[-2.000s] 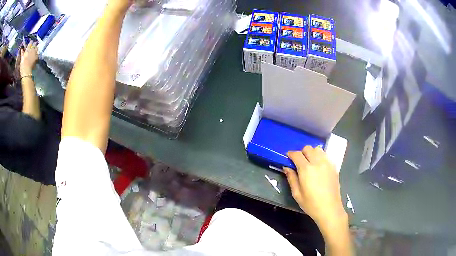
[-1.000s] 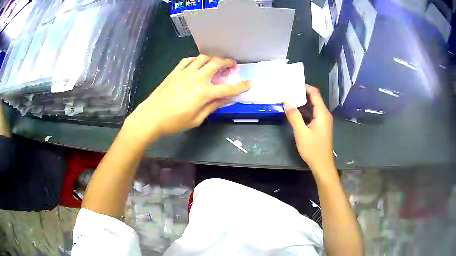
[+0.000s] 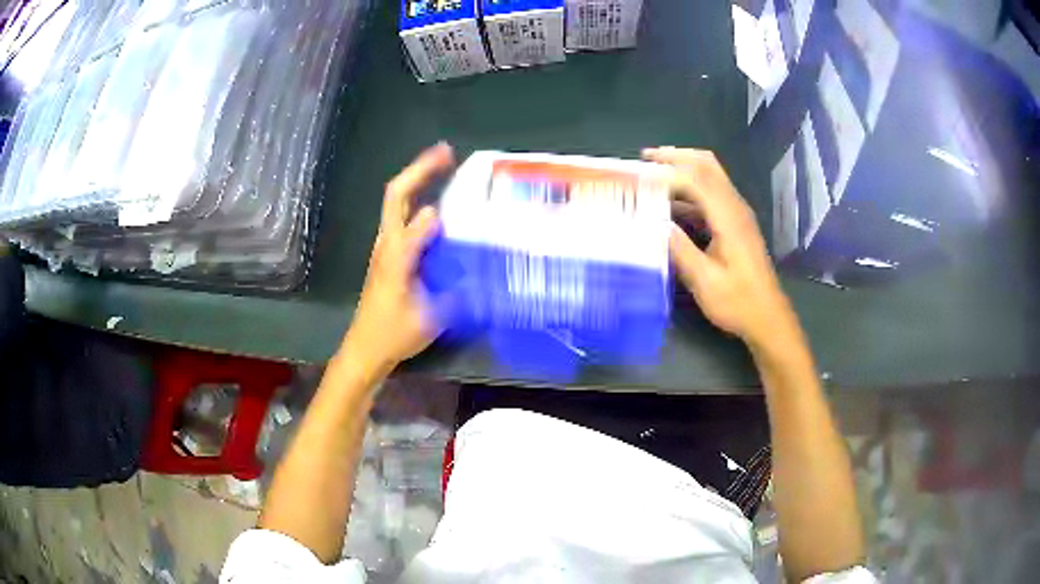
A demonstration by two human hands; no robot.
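Note:
A blue and white retail box (image 3: 559, 245) is between my two hands over the near part of the bench. It is motion-blurred. An orange picture patch shows on its white face, and white lettering or stripes show on the blue part below. My left hand (image 3: 405, 257) holds its left end. My right hand (image 3: 718, 240) is at its right end, with thumb and fingers at the side. Whether its flaps are fully closed is too blurred to tell.
Stacked clear blister trays (image 3: 171, 126) stand at the left. Finished boxes (image 3: 525, 37) stand in a row at the far side. A blue-and-white box pile (image 3: 901, 148) is at the right. A red stool (image 3: 245, 422) and a person's dark clothing (image 3: 74, 399) are at lower left.
The raised lid and the whitish piece over the blue inner part no longer show. The box is lifted and turned, showing its printed faces. My left hand has moved to the box's left end.

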